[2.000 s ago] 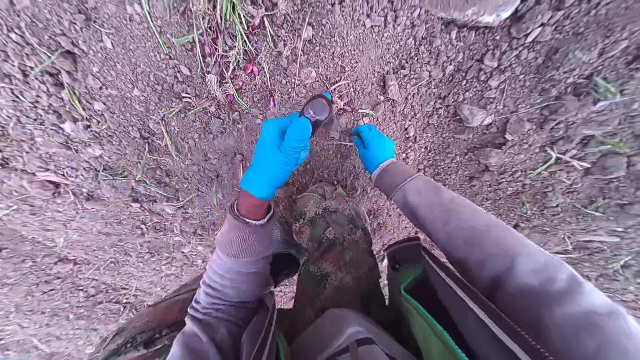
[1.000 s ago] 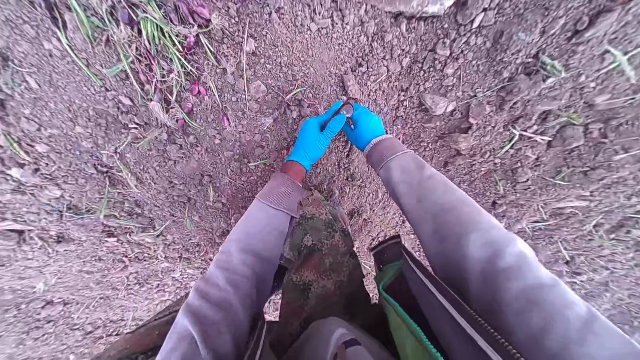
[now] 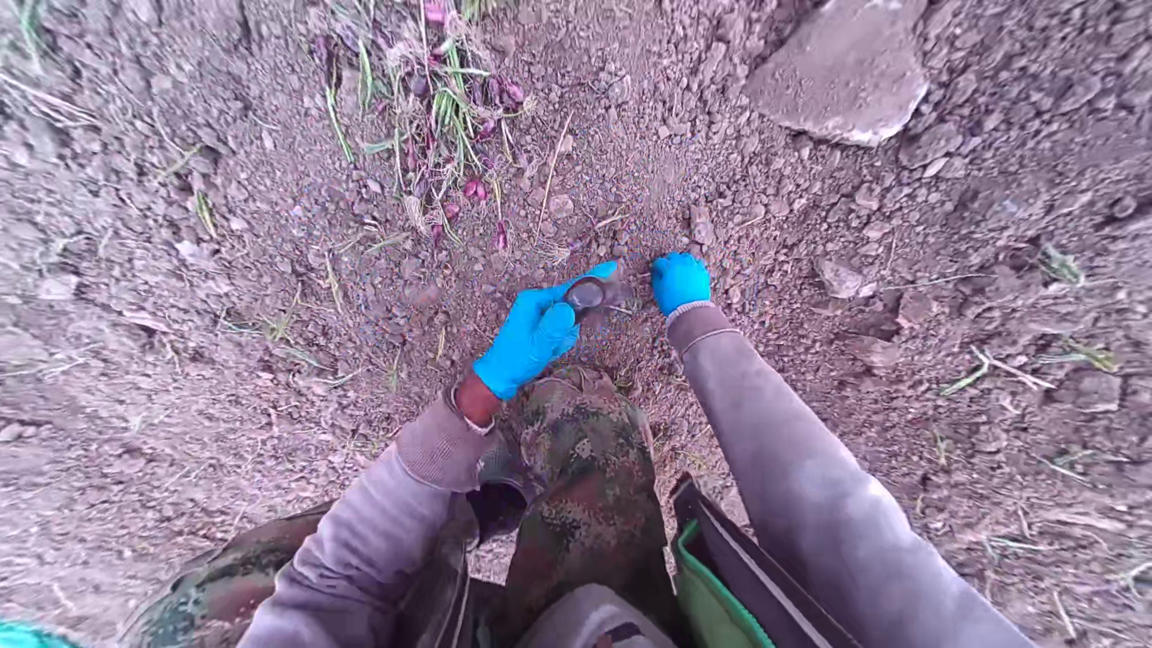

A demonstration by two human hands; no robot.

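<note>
My left hand [image 3: 531,337], in a blue glove, holds a small dark round object [image 3: 587,293] with a lighter disc-like face; its exact kind is unclear. To its right, my right hand [image 3: 680,282], also gloved in blue, is curled with its fingertips turned down, and whether it grips anything is hidden. A gap separates the two hands, with a blurred greyish patch beside the round object. Beyond my left hand, a loose pile of small red-purple onions [image 3: 450,117] with green leaves and roots lies on the soil.
A large flat stone [image 3: 846,76] lies at the upper right, and a smaller stone [image 3: 843,279] right of my right hand. Clods and dry stalks cover the soil. My camouflage-clad knee [image 3: 585,450] and an open green-lined bag [image 3: 720,585] are near my body.
One second ago my hands were together around the small object; now they are apart, with the object in my left hand. The view has shifted, showing more of the flat stone.
</note>
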